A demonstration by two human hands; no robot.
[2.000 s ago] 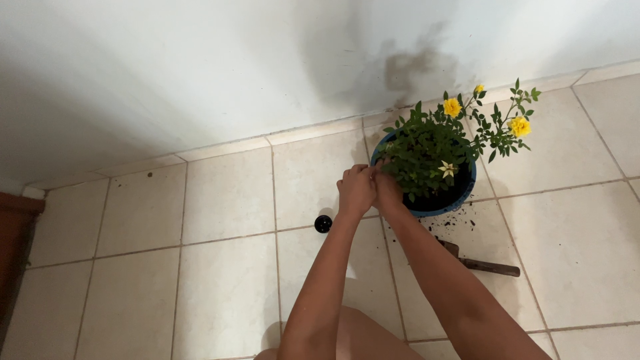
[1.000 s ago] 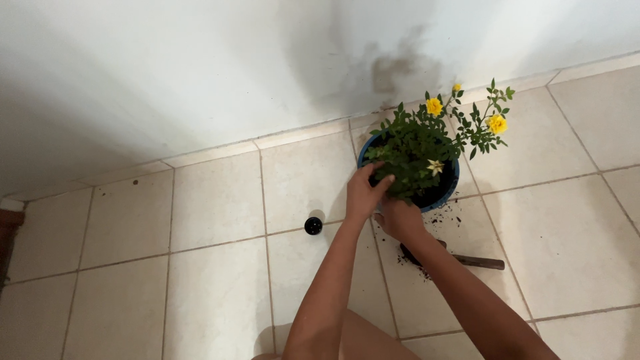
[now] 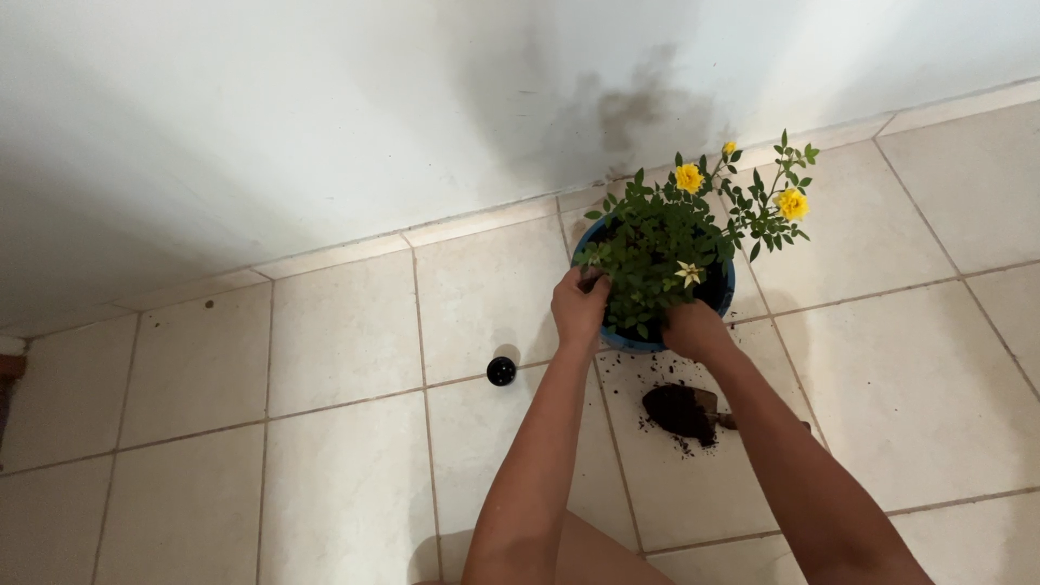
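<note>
A leafy rose plant (image 3: 650, 252) with yellow blooms stands in a round blue pot (image 3: 728, 296) near the wall. My left hand (image 3: 581, 305) is at the pot's left rim, fingers curled by the leaves; whether it grips anything is unclear. Low among the foliage, inside the front right of the pot, is my right hand (image 3: 692, 329), its fingertips hidden. A hand trowel (image 3: 705, 400) with dark soil (image 3: 678, 410) on its blade lies on the floor in front of the pot, its handle partly behind my right forearm.
A small black plastic pot (image 3: 501, 371) with holes sits on the floor tiles left of my left forearm. Crumbs of soil (image 3: 650, 361) lie between the blue pot and the trowel. Behind runs a white wall (image 3: 366, 122) with a tiled skirting (image 3: 487, 219).
My hands, close together at the pot's left front two seconds ago, are now apart: the right has moved right along the front, the left stays at the left rim. The trowel's blade is now uncovered.
</note>
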